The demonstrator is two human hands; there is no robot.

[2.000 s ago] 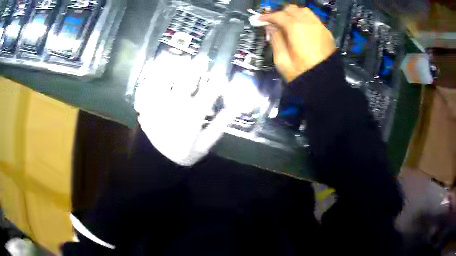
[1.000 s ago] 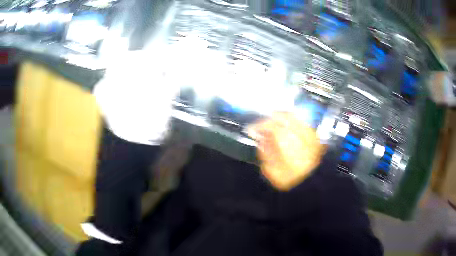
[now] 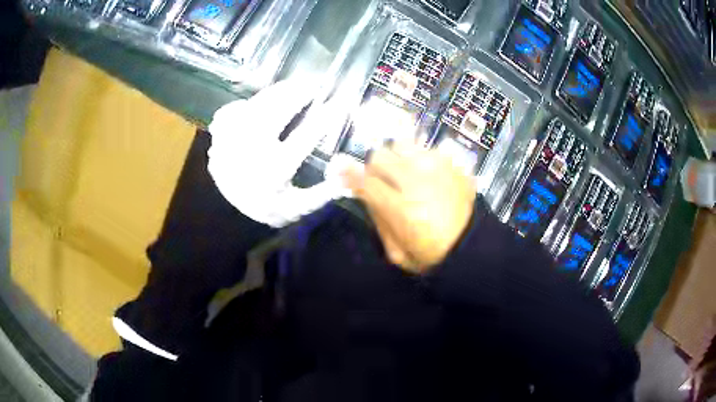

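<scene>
A clear blister tray holds keypad phones in two rows. One phone in the near row has its screen half washed out by glare; another phone lies right of it. My left hand, in a white glove, is at the tray's near left corner, thumb and fingers apart; glare hides whether it grips anything. My bare right hand is over the near edge, fingers bent together, covering the phones' lower ends. A small white piece shows at its fingertips, close against the glove.
Another tray with phones lies at upper left on the dark green bench. An open cardboard carton stands below the edge at left. A whitish bottle and brown cardboard are at right.
My right hand has come down from the far phones to the near edge and then left, beside the glove. The glove has moved left, then back right. The view has shifted and turned.
</scene>
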